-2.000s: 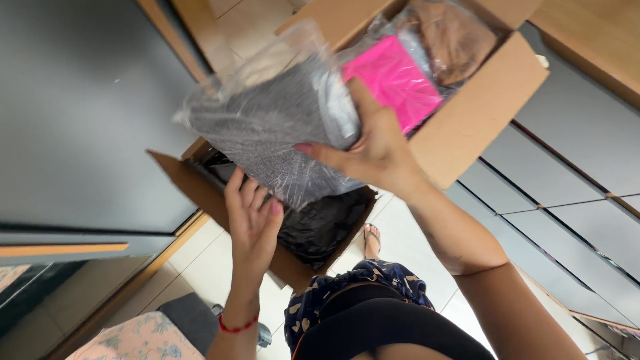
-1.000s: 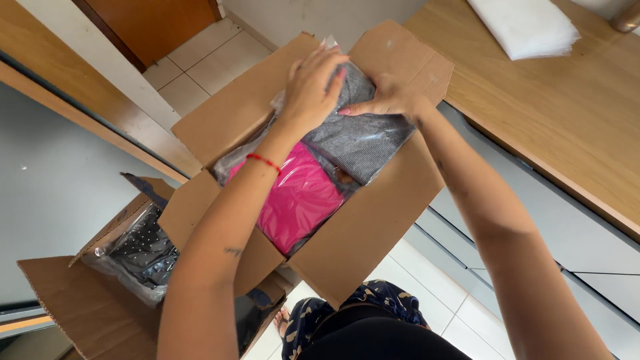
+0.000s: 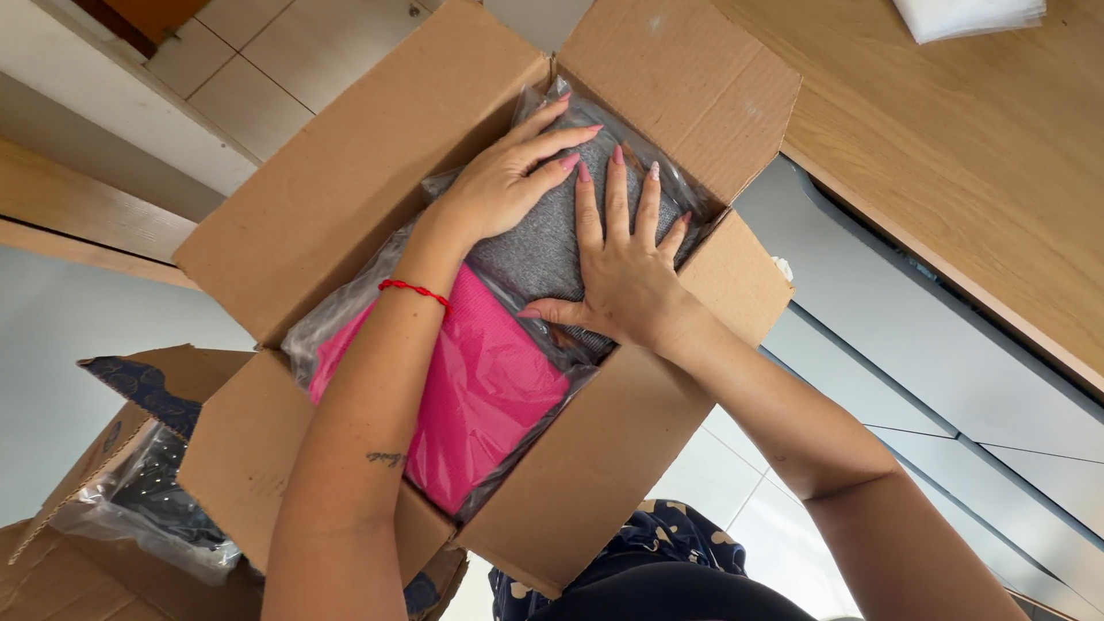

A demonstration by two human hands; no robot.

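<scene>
A folded grey garment in a clear plastic bag (image 3: pixel 539 246) lies at the far end of an open cardboard box (image 3: pixel 371 164). My left hand (image 3: pixel 509 177) rests on its left side, fingers pointing up and right. Flat on the same bag, with fingers spread, is my right hand (image 3: pixel 630 259). Neither hand is closed around anything. A bright pink folded garment in clear plastic (image 3: pixel 483 388) fills the near end of the box, partly hidden under my left forearm. Some brown material shows at the edges of the grey garment.
At the lower left stands a second open cardboard box (image 3: pixel 86 561) with a dark, dotted item in clear plastic (image 3: pixel 164 483). A wooden countertop (image 3: pixel 931 147) above grey drawers (image 3: pixel 966 379) is at the right, with white plastic sheets (image 3: pixel 966 17) on it.
The grey bagged garment was held above the second box two seconds ago; it now lies in the box with the pink one. My hands have come to lie flatter on it.
</scene>
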